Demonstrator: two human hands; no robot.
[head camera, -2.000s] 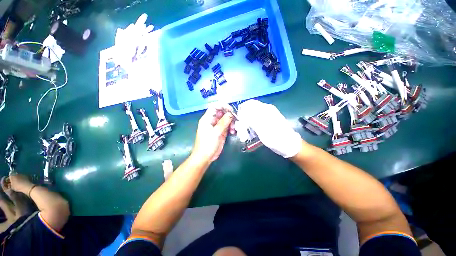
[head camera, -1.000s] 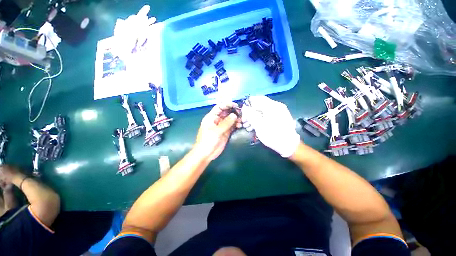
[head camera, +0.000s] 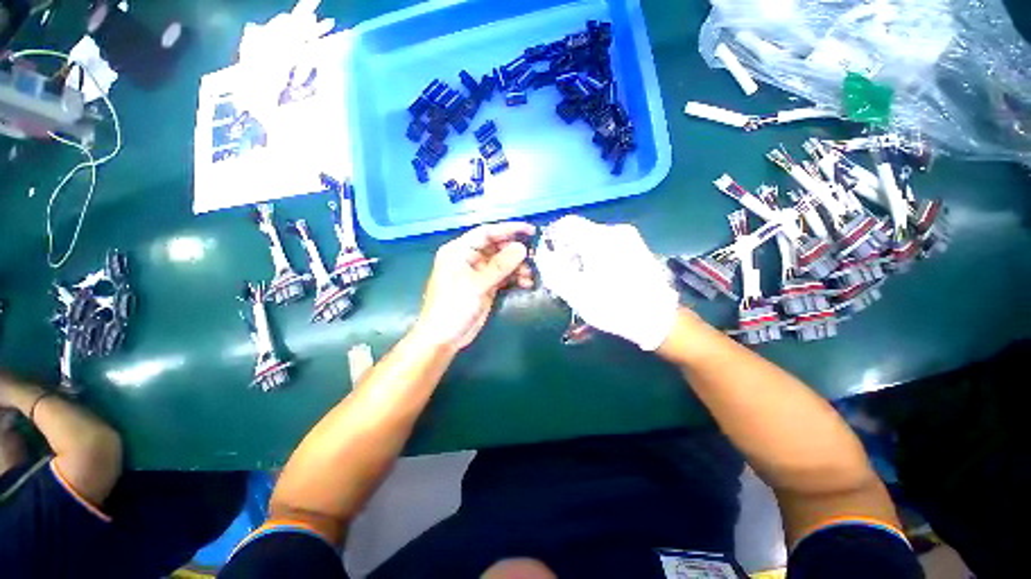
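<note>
My bare left hand (head camera: 473, 283) and my white-gloved right hand (head camera: 611, 281) meet at the front edge of the blue tray. My left fingers pinch a small dark piece, probably a connector housing (head camera: 534, 244). My right hand is closed around a wired base assembly (head camera: 578, 333); only its reddish end shows below the glove, and its wires are hidden. The blue parts tray (head camera: 509, 217) holds many small black connector housings (head camera: 452, 111). Several wired base assemblies (head camera: 808, 296) are piled at the right, and several (head camera: 330, 296) lie at the left.
A clear plastic bag (head camera: 904, 68) and loose white sleeves (head camera: 717, 114) are at the upper right. A printed sheet (head camera: 271, 136) with a crumpled white glove lies left of the tray. A pale strip (head camera: 360, 364) lies near the front edge. Another person's arm (head camera: 70, 435) is at far left.
My hands stay together before the tray, and my left fingers have spread slightly and shifted left. The view has moved, so the tray and left assemblies sit further left.
</note>
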